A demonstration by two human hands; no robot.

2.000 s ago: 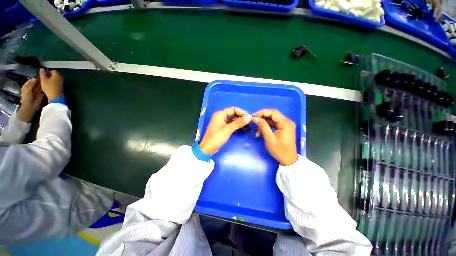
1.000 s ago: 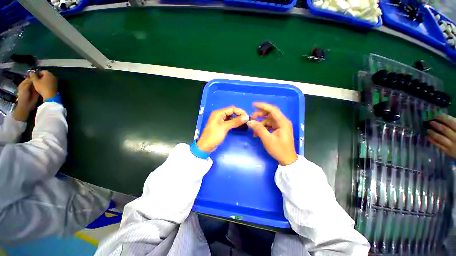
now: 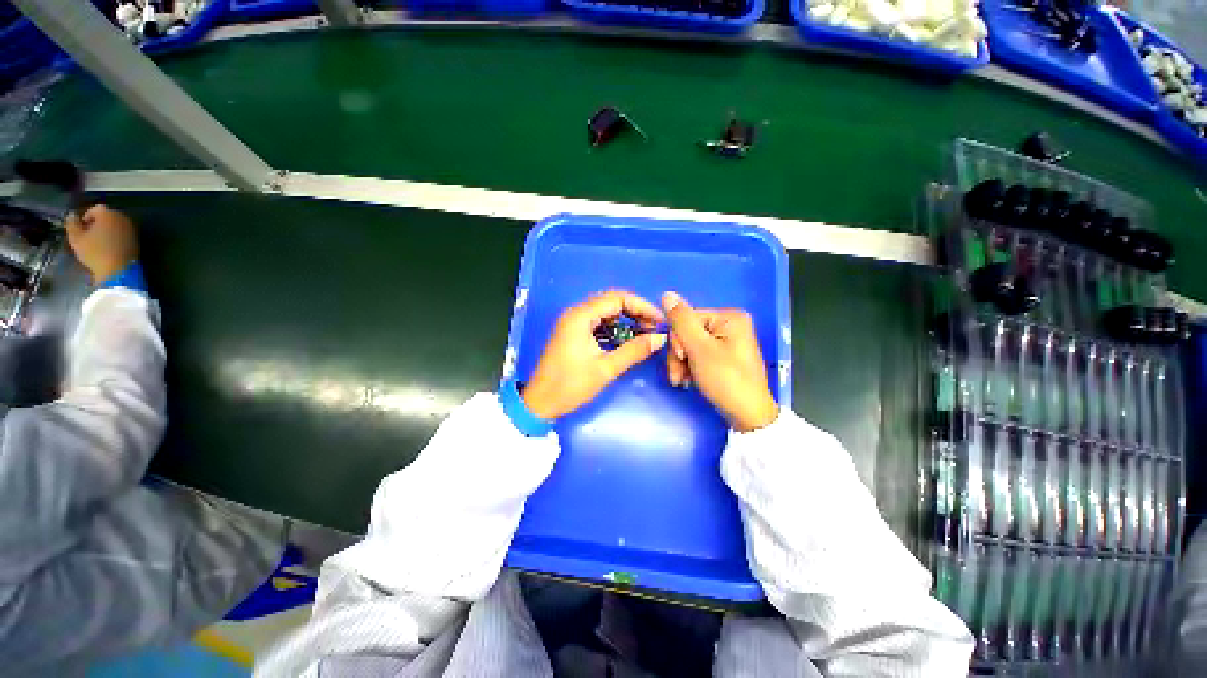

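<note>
My left hand [image 3: 592, 355] is over the blue tray [image 3: 635, 510], its fingers closed around a small dark part [image 3: 614, 334] with a bit of green showing. My right hand [image 3: 716, 355] is beside it, thumb and fingertips pinched together close to the left fingertips. Whether the right fingers hold a tiny piece or touch the same part cannot be told. The fingers hide most of the part. A blue band is around my left wrist.
Two black sub-assemblies with leads [image 3: 733, 137] lie on the green belt [image 3: 450, 99] beyond the pale rail [image 3: 397, 190]. A clear blister tray [image 3: 1059, 530] with black units stands at right. Parts bins line the far side. Another person's hand [image 3: 103, 244] is at left.
The sub-assemblies on the belt have moved left. My hands have turned a little and the dark part shows more. The other person's hand over the blister tray is gone; black units there sit differently.
</note>
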